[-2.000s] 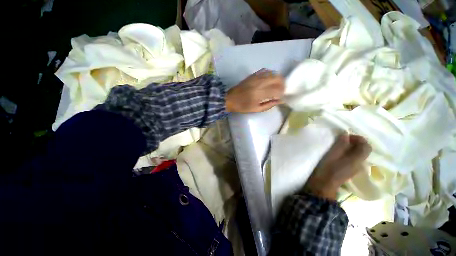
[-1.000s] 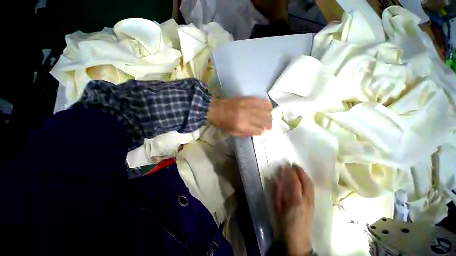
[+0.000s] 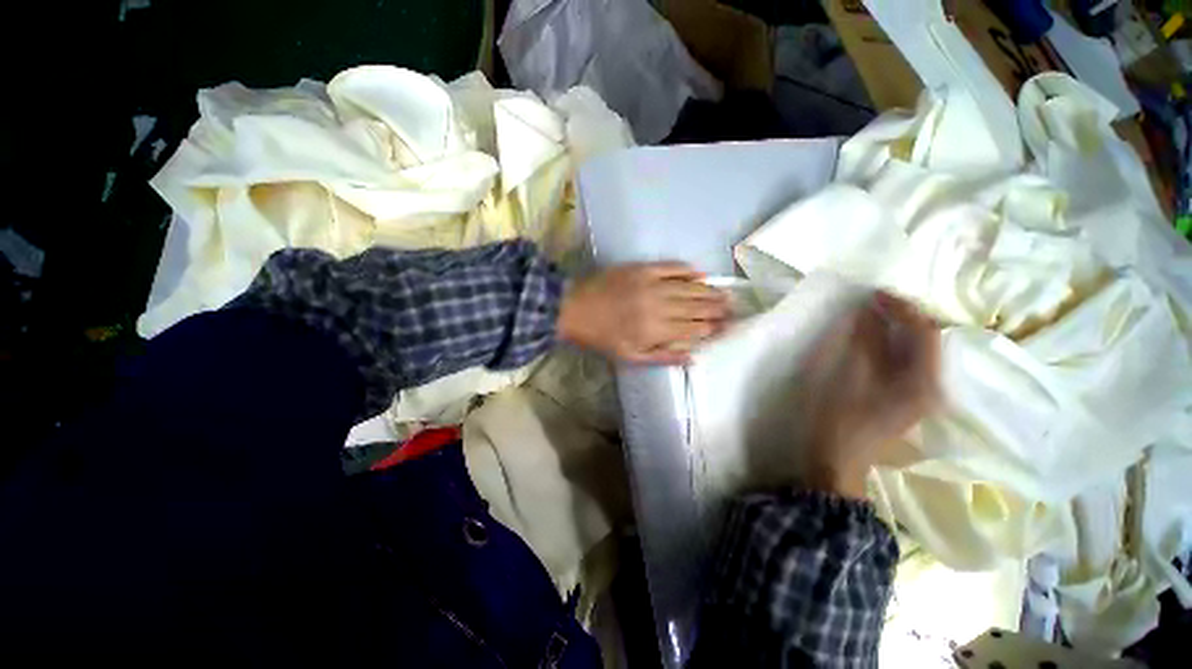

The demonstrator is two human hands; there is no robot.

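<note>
A pale cream panel (image 3: pixel 752 405) lies across the white table's near edge, between my hands. My left hand (image 3: pixel 647 314) is at the panel's upper left end, fingers together and holding that end down at the table edge. My right hand (image 3: pixel 876 373) is over the panel's right part; it is strongly blurred, and its fingers and any grip cannot be made out. A large crumpled heap of cream cloth (image 3: pixel 1046 353) lies beyond both hands. The cloth under my palms is hidden.
More cream cloth (image 3: pixel 327 170) is heaped at the upper left, and some hangs by my lap (image 3: pixel 536 471). The white table (image 3: pixel 706 196) shows behind my left hand. A crumpled whitish sheet (image 3: pixel 601 59) and brown cardboard (image 3: pixel 882 59) lie beyond. A machine part (image 3: pixel 1020 651) is cut off at bottom right.
Since one second ago my right hand has moved up and away from the table edge, over the panel. My left hand has barely moved. The view has shifted slightly, lowering the machine part.
</note>
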